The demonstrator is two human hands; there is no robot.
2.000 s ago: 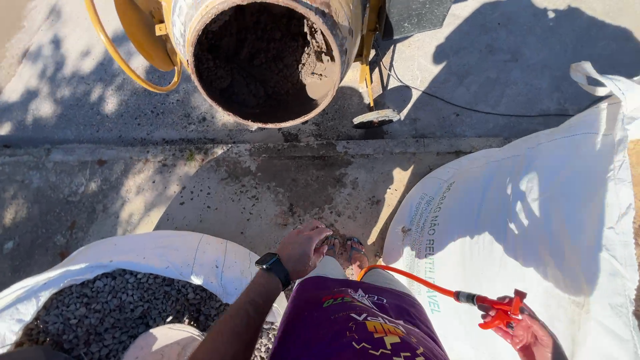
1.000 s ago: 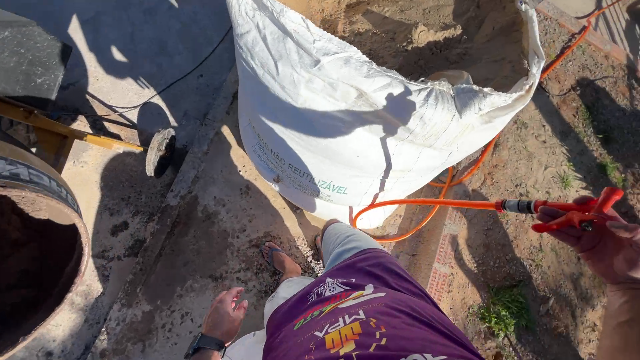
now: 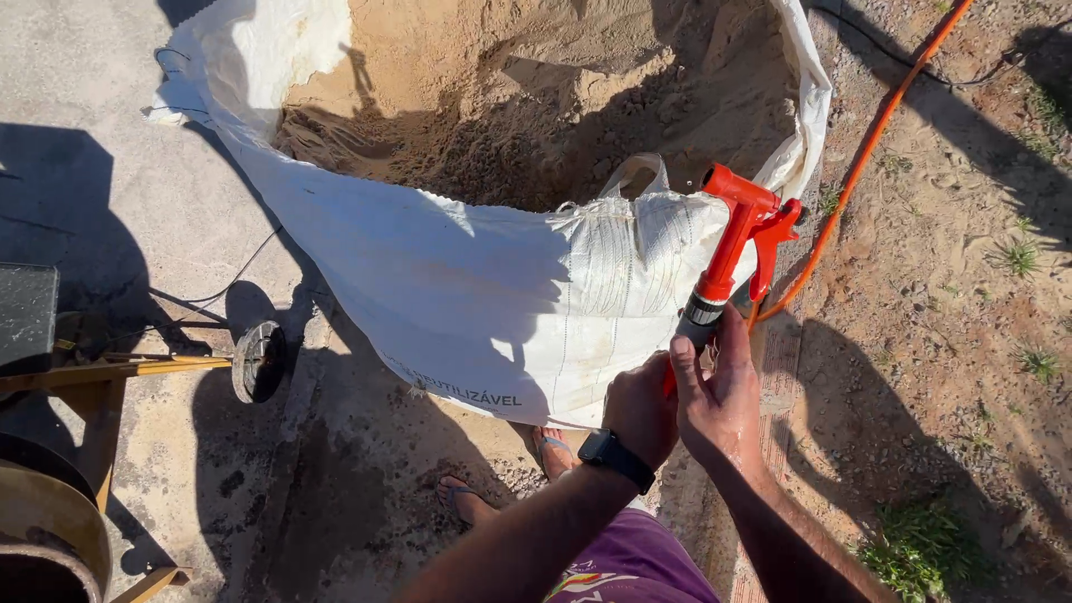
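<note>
A red plastic hose spray gun (image 3: 737, 230) points up and slightly right, in front of the near rim of a white woven bulk bag (image 3: 444, 285). My right hand (image 3: 724, 389) holds the dark connector (image 3: 699, 318) below its handle, with thumb and fingers around it. Just left of it, my left hand (image 3: 641, 406), with a dark watch on the wrist, is closed around the orange hose below the connector; its fingers are partly hidden. Sand (image 3: 536, 109) lies inside the bag. The orange hose (image 3: 875, 138) runs along the bag's right side.
At the lower left stands a concrete mixer drum (image 3: 50, 528), with a yellow frame (image 3: 105, 402) and a small wheel (image 3: 260, 362). A thin black cable (image 3: 239, 272) crosses the concrete. My sandalled feet (image 3: 553, 452) are near the bag's base. Weeds (image 3: 925, 544) grow in the dirt at right.
My left hand, empty and apart one second ago, has come to the hose beside my right hand. The spray gun now points upward instead of lying sideways. The view has turned from the mixer to the bag.
</note>
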